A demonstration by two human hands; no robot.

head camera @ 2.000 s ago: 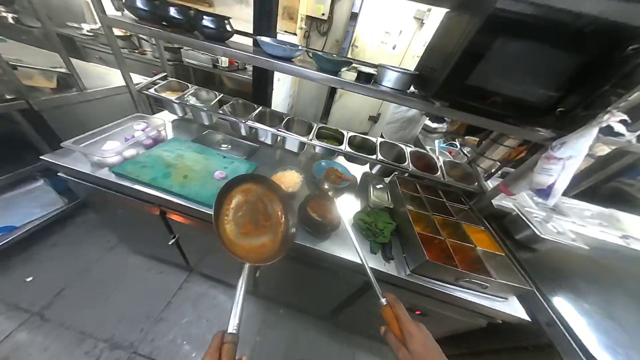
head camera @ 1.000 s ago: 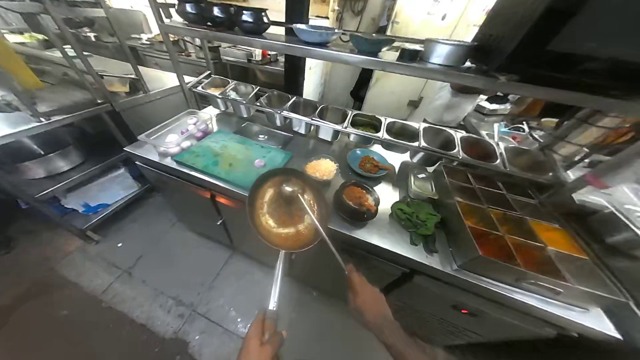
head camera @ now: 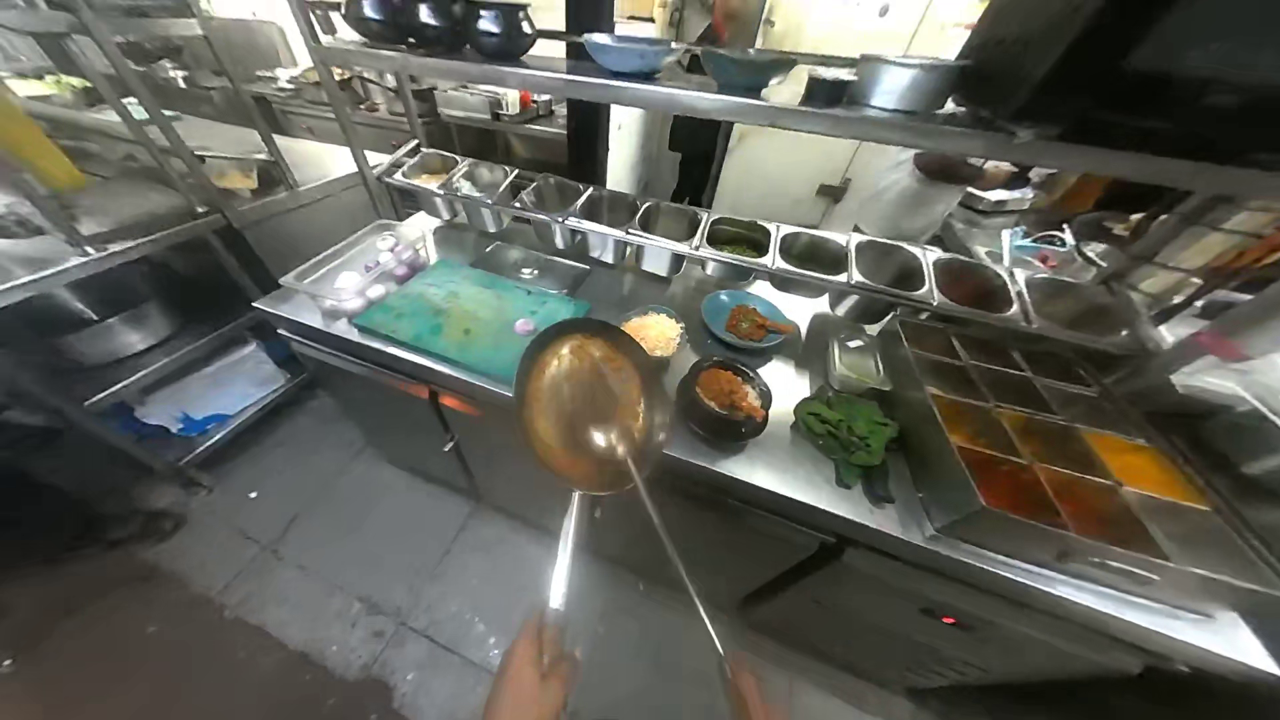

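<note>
My left hand (head camera: 530,672) grips the metal handle of a round frying pan (head camera: 582,400), whose inside is coated with brown sauce. In my right hand (head camera: 748,690) is the handle end of a long metal ladle (head camera: 672,540); its bowl end is at the pan's lower right. Just right of the pan, a black bowl (head camera: 690,415) holds rice and orange-brown food. Behind it, more brown food lies on a blue plate (head camera: 716,318). Shredded pale food fills a small bowl (head camera: 655,332). Green leaves (head camera: 846,430) lie on the steel counter.
A green cutting board (head camera: 455,320) with an onion piece lies left, beside a clear tub of onions (head camera: 375,268). At right stands a steel tray of sauces (head camera: 945,510). Metal containers (head camera: 668,222) line the counter's back under a shelf (head camera: 640,95) bearing bowls. People are partly visible beyond.
The ladle has moved into the pan since the first frame, and its end now sits lower in it. The pan is tilted more than a second ago. The view has shifted.
</note>
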